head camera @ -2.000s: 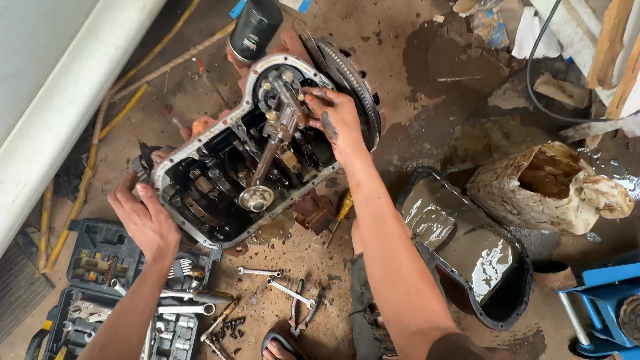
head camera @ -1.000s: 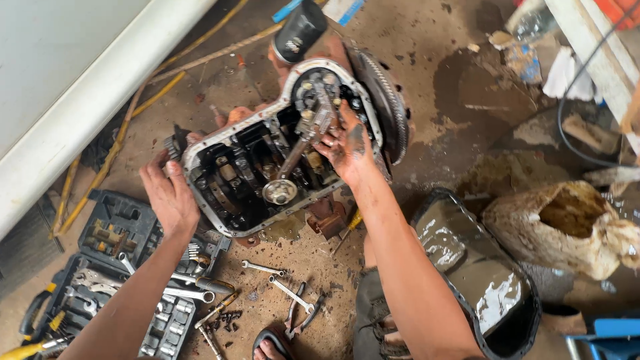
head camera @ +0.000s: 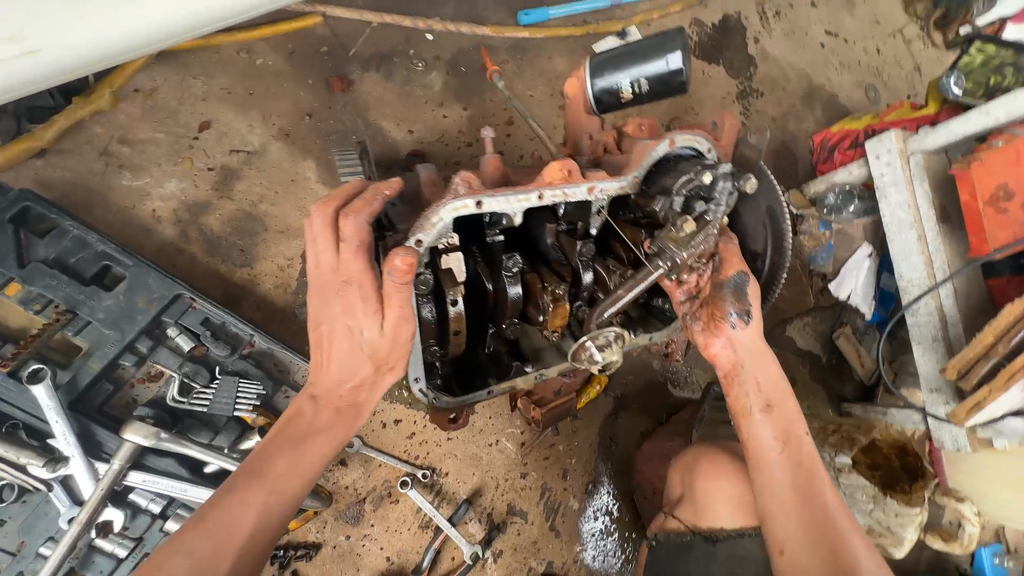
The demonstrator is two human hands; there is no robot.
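An engine block lies on the ground with its open crankcase facing up, the crankshaft and bearing caps showing inside, wet with oil. My left hand rests on the left end of the block's rim, fingers over the edge. In my oil-stained right hand is the oil pump with its pickup tube, held over the right end of the crankcase; its round strainer points down toward the near rim. A black oil filter sits at the block's far side, and the toothed flywheel is at the right end.
An open tool case with sockets, hex keys and wrenches lies at left. Combination wrenches and pliers lie on the near ground. A screwdriver leans behind the block. Wooden boards and a stained container are at right.
The oil pump with its pickup, in my right hand, has shifted right relative to the block, its strainer now over the near rim. The view has moved closer.
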